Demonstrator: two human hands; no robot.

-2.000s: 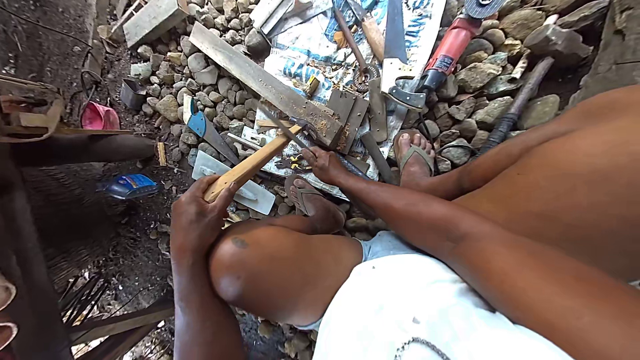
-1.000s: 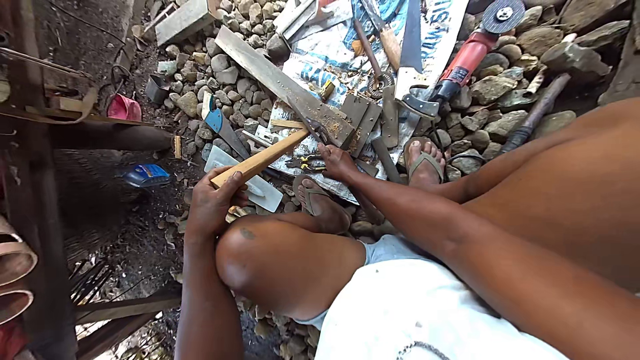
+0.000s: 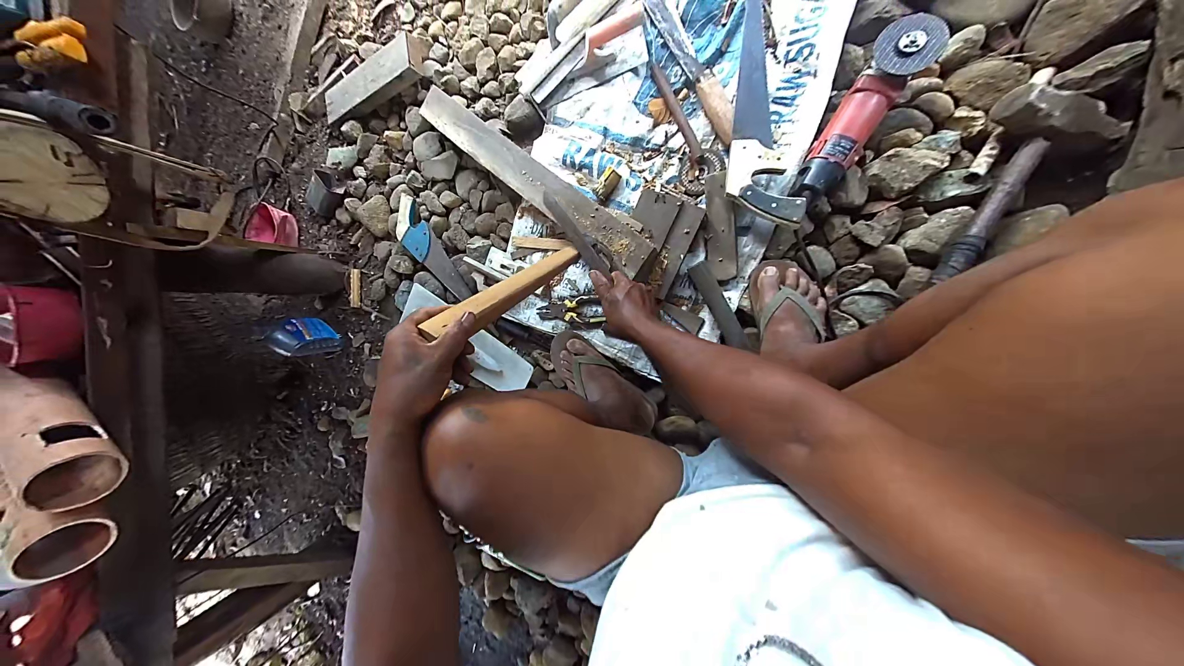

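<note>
My left hand (image 3: 425, 361) grips the lower end of a light wooden piece (image 3: 504, 298), shaped like a tool handle, which slants up to the right. My right hand (image 3: 626, 301) is closed around the near end of a long dark metal blade (image 3: 575, 222), likely a machete or file; its grip is hidden. The blade lies near the upper end of the wooden piece, over a grey plank (image 3: 499, 162) with sawdust on it. Combination pliers (image 3: 575, 312) with yellow and black handles lie just left of my right hand. A trowel (image 3: 499, 363) is partly hidden behind my left hand.
A printed sack (image 3: 592, 139) lies on the stones under a handsaw (image 3: 752, 120), a chisel-like tool (image 3: 708, 92) and metal plates (image 3: 720, 227). A red angle grinder (image 3: 846, 125) and a sledgehammer (image 3: 1008, 199) lie at right. A blue bottle (image 3: 305, 338) and wooden posts (image 3: 129, 370) are at left.
The dark blade has swung relative to the wooden piece, from crossing it to pointing up-left over the plank. Both hands keep their holds. The view has shifted slightly.
</note>
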